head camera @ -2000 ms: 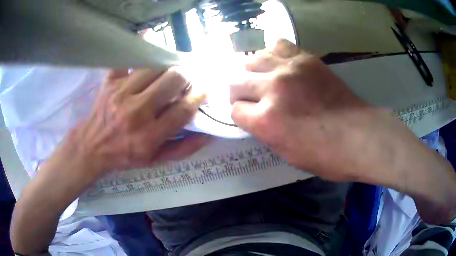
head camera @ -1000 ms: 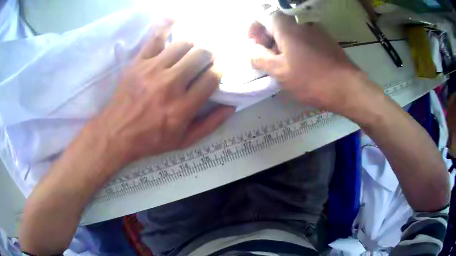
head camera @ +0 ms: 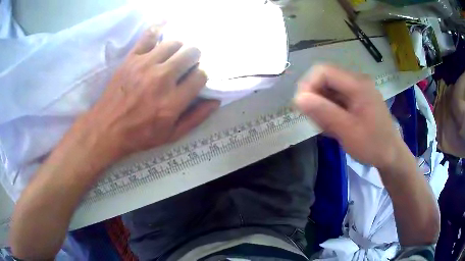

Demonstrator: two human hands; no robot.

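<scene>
A white garment piece (head camera: 66, 76) lies on the pale table, stretching from the left to the middle. Its rounded end has a thin dark line along the edge, and glare washes out its middle. My left hand (head camera: 148, 97) rests palm down on the cloth with its fingers spread, pressing it flat. My right hand (head camera: 336, 102) is blurred and raised over the table's front edge, right of the cloth and apart from it. Its fingers are curled, and I cannot tell whether it holds something small.
Dark thread snips (head camera: 364, 41) lie at the back right, near a yellow block (head camera: 401, 46). A printed ruler (head camera: 214, 148) runs along the table's front edge. A tied white cloth bundle (head camera: 367, 219) hangs right of my lap. Part of another person's arm (head camera: 451, 114) shows at the far right.
The machine head has left the view. My right hand has come off the cloth and moved right and toward me, uncovering the cloth's rounded end. My left hand stays on the cloth.
</scene>
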